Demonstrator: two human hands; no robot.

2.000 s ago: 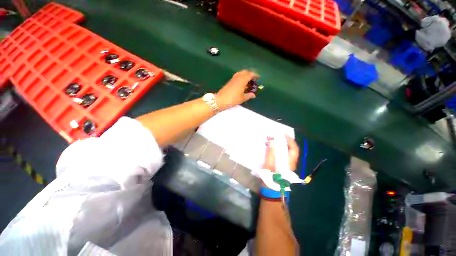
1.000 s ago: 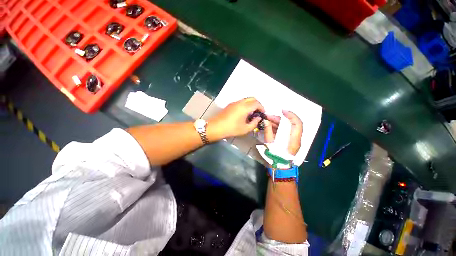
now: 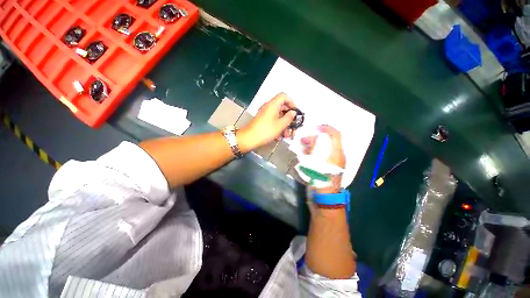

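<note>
My left hand [image 3: 268, 123], with a metal watch on the wrist, pinches a round electronic module [image 3: 296, 119] over the white work sheet [image 3: 352, 120]. My right hand [image 3: 330, 148], with a blue wristband, is just to the right of the module and somewhat blurred. It is closed around the dispensing syringe, which is wrapped in a white wiping tissue [image 3: 305, 160]. The green air cap [image 3: 314, 176] shows at the heel of the hand. The syringe's tip cannot be made out.
An orange-red component tray [image 3: 125, 71] with several modules is at upper left. A folded white paper [image 3: 164, 116] and cardboard pieces [image 3: 226, 113] lie left. A blue stick [image 3: 380, 160], a small brush or screwdriver [image 3: 380, 181], a plastic sleeve [image 3: 419, 224] and another module [image 3: 440, 133] are right.
My left hand has come back from the far bench with the module and now holds it over the sheet. Since a second ago, the hands have moved slightly apart and the module faces up more.
</note>
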